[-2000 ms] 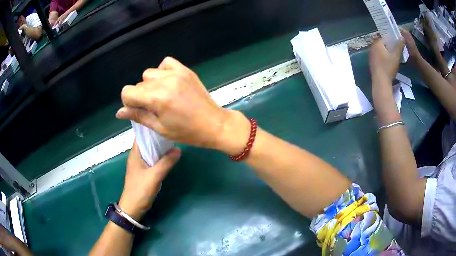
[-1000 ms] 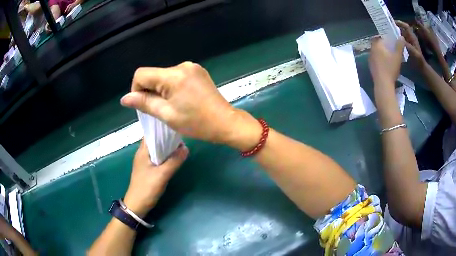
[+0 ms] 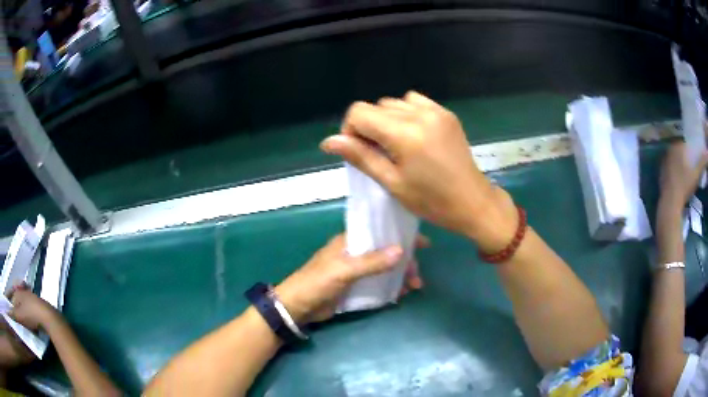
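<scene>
A white wrapped item stands roughly upright between my hands above the green worktop. My left hand, with a dark band and a bracelet at the wrist, grips its lower part, thumb across the front. My right hand, with a red bead bracelet, is curled at its top end. The fingers of my right hand hide that end, so what they pinch cannot be seen clearly.
A white carton with loose white sheets lies at the right on the worktop edge strip. A neighbour's hand holds a printed carton at far right. Another person's hand holds white pieces at the left, near a metal post.
The view has swung left, so my hands and the carton appear further right. The wrapped item shows more of its length, with my left hand around its lower part.
</scene>
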